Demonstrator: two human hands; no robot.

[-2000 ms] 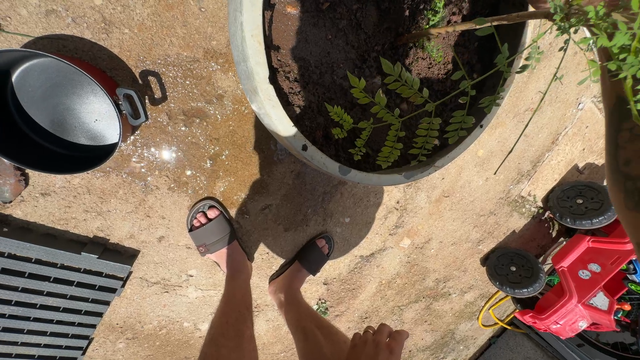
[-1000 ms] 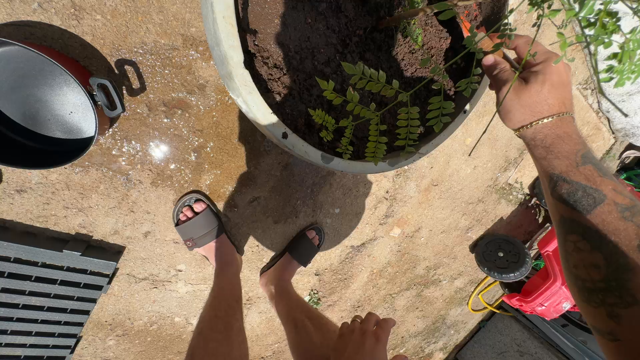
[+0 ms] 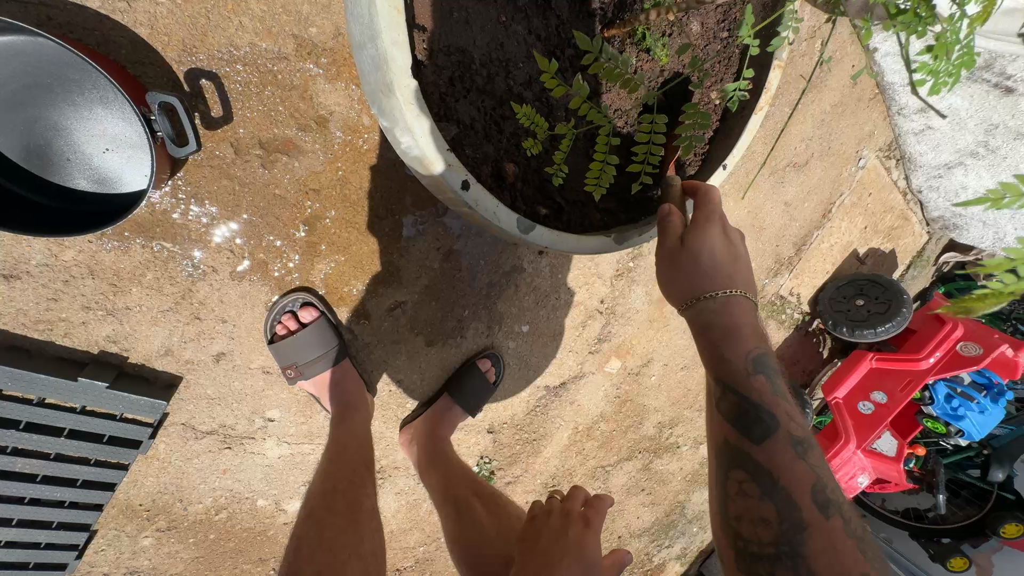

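Note:
My right hand (image 3: 704, 244) is closed around the handle (image 3: 674, 194) of a small garden tool at the near right rim of a large round planter (image 3: 400, 128). The tool's orange-red part points into the dark soil (image 3: 480, 152); its tip is hidden among leaves and shadow. A leafy stem with small paired leaflets (image 3: 604, 164) hangs over the soil just left of the tool. Low in the view, my left hand (image 3: 564, 532), with a ring on it, is over my leg, fingers apart and holding nothing.
A black-lined pot (image 3: 64, 136) with a metal handle stands at the upper left on partly wet ground. Grey slatted plastic panel (image 3: 72, 456) lies lower left. At right are a red toy vehicle (image 3: 888, 400) with black wheels and a blue toy (image 3: 964, 404). Green foliage (image 3: 952, 48) hangs upper right.
My right hand, out of view two seconds ago, came in with the tool at the planter's right side. Since one second ago it has moved down and left along the rim.

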